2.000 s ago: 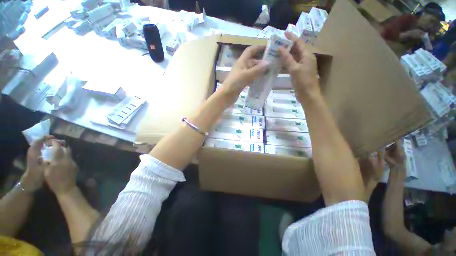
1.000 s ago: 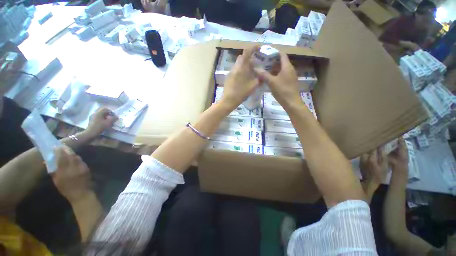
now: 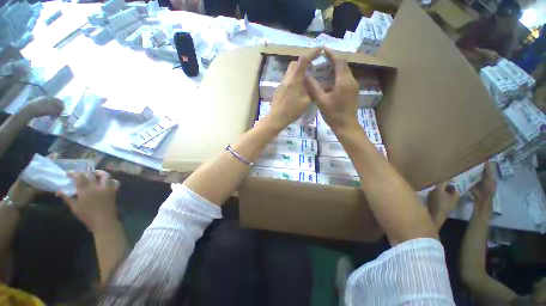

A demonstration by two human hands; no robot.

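Observation:
My left hand (image 3: 292,95) and my right hand (image 3: 339,95) hold a white printed retail box (image 3: 321,70) between them, above the far part of the open shipping carton (image 3: 311,209). Fingers cover much of the box; its narrow end shows between the raised fingertips. Below my hands, packed retail boxes (image 3: 293,160) stand in two side-by-side columns with blue lettering at their inner ends. More boxes (image 3: 369,97) lie at the carton's far end, partly hidden by my hands.
Carton flaps spread left (image 3: 206,113) and right (image 3: 440,107). Loose retail boxes (image 3: 123,21) cover parts of the white table, with a black cylinder (image 3: 186,54) behind the carton. A neighbour's hands hold a white piece (image 3: 51,174) at left; another person's hands (image 3: 443,200) are by the right flap.
The held box has gone from slanting lengthwise to end towards me, and my hands have drawn closer together around it. The left neighbour's hands and white piece have moved.

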